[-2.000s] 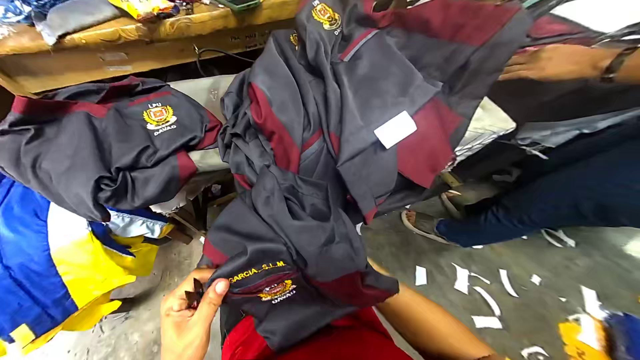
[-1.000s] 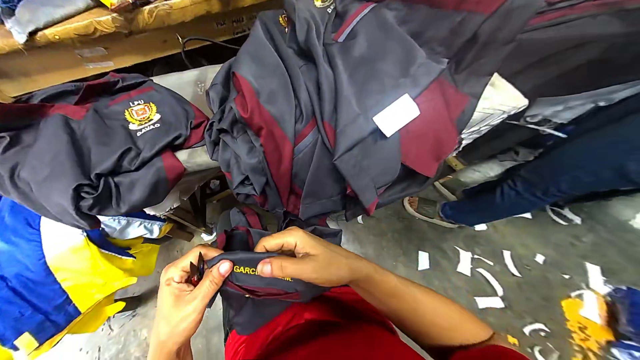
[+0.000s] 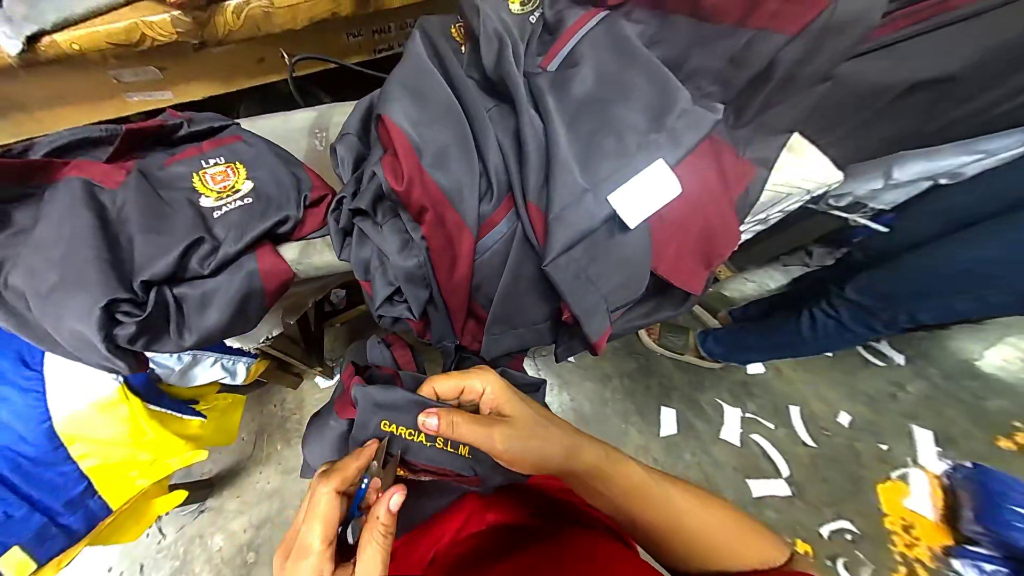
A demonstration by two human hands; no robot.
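My left hand (image 3: 344, 504) holds small thread snips (image 3: 374, 476) with blue on the handle, their blades pointing up at yellow embroidered lettering. Pinched between the thumb and fingers of my right hand (image 3: 496, 420) is the dark grey and maroon garment (image 3: 392, 400) that bears this lettering. The snips' blades lie close to the lettering's left end; whether they touch the cloth I cannot tell. Part of an embroidered crest shows below, beside a maroon strip, mostly hidden by the folds and my fingers. The garment rests over my lap, against red cloth.
A pile of grey and maroon garments (image 3: 496, 192) with a white paper tag (image 3: 644, 193) lies ahead. Another crested garment (image 3: 160, 240) is at left, above blue and yellow fabric (image 3: 88, 432). A person's jeans-clad leg (image 3: 864, 280) stands at right. Paper scraps (image 3: 770, 486) litter the floor.
The snips, dark and small by my left hand before, now have their blades raised beside the lettering. My right hand, low at the garment's side two seconds ago, has come onto its embroidered part.
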